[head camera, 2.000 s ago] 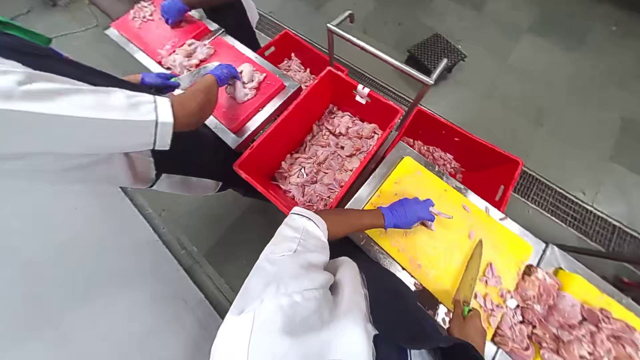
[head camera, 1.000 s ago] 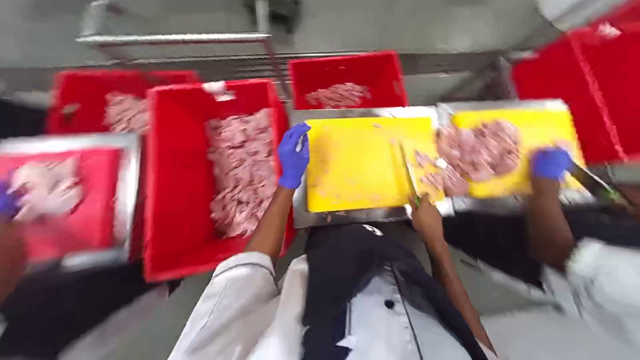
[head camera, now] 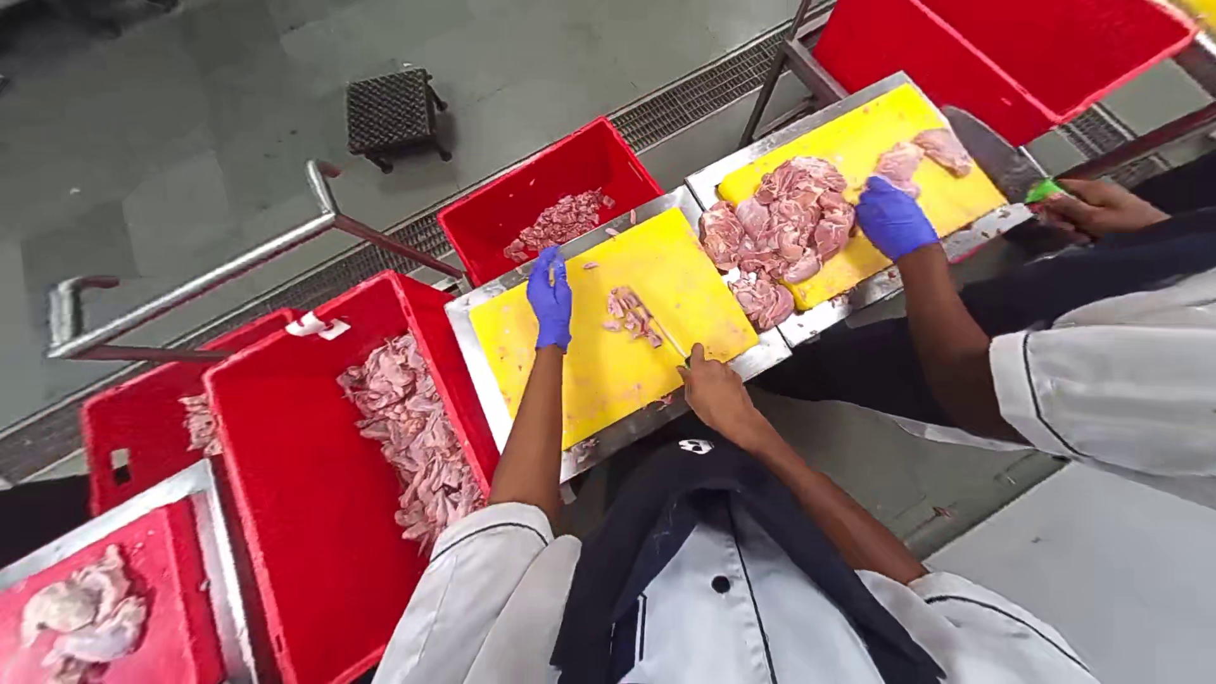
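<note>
My left hand (head camera: 550,298), in a blue glove, is over the upper left part of a yellow cutting board (head camera: 532,380), fingers slightly apart and nothing seen in them. My bare right hand (head camera: 719,391) grips a knife (head camera: 668,332) at the board's lower right edge. The blade points up and left, beside small cut pieces of raw meat (head camera: 627,313) on the board. A few scraps lie near the board's upper edge. A heap of raw meat (head camera: 793,218) sits to the right, across the joint between my station and the neighbouring yellow board.
A co-worker's gloved hand (head camera: 891,217) touches meat on the right board, with a broad knife (head camera: 993,152) in the other hand. Red crates (head camera: 313,475) of meat stand left and beyond (head camera: 475,223). A metal rail (head camera: 204,275), a black stool (head camera: 391,114) and a red board (head camera: 171,589) are around.
The view has swung far to the right since the oldest frame. My left hand held a small piece of meat over the board then; now no meat shows in it. The knife is now beside the cut pieces.
</note>
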